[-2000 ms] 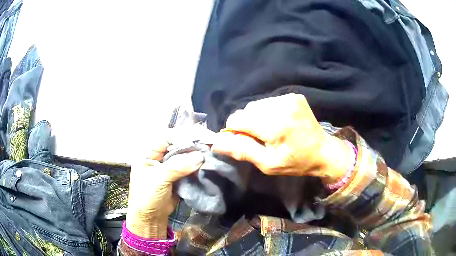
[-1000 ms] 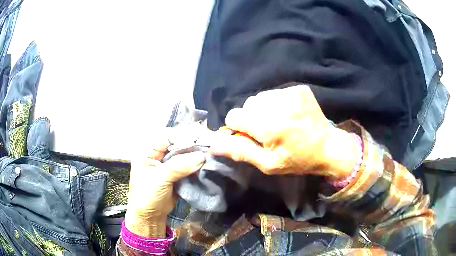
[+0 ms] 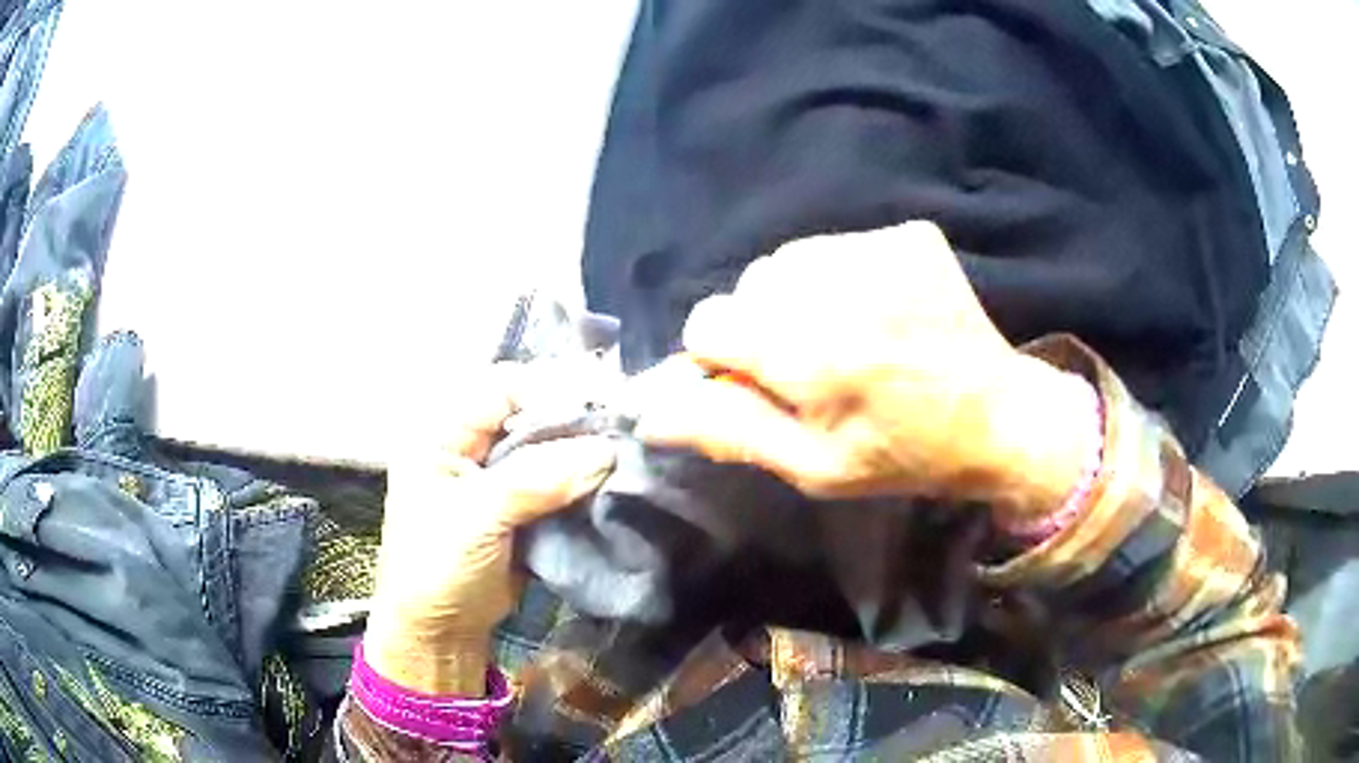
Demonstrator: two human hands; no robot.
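Observation:
A denim jacket with a large black inner panel [image 3: 954, 164] lies on the white table and reaches down to the lap. My left hand [image 3: 485, 499] pinches a bunched grey part of the jacket [image 3: 604, 552] between thumb and fingers. My right hand [image 3: 879, 373] is closed just right of it, its fingertips at the grey cloth. A small strip of orange, the handle of the thread snips [image 3: 750, 388], shows between its fingers; the blades are hidden or too blurred to tell.
The white table [image 3: 343, 224] lies under and left of the jacket. A pile of denim jackets [image 3: 134, 596] with yellow-green fringe is at the lower left, and more denim [image 3: 67, 224] lies along the left edge. The jacket's front edge with small buttons [image 3: 1282, 298] curves down the right side.
My right hand has moved slightly up and to the right, its wrist turning a little. My left hand keeps its pinch on the grey cloth and has barely shifted.

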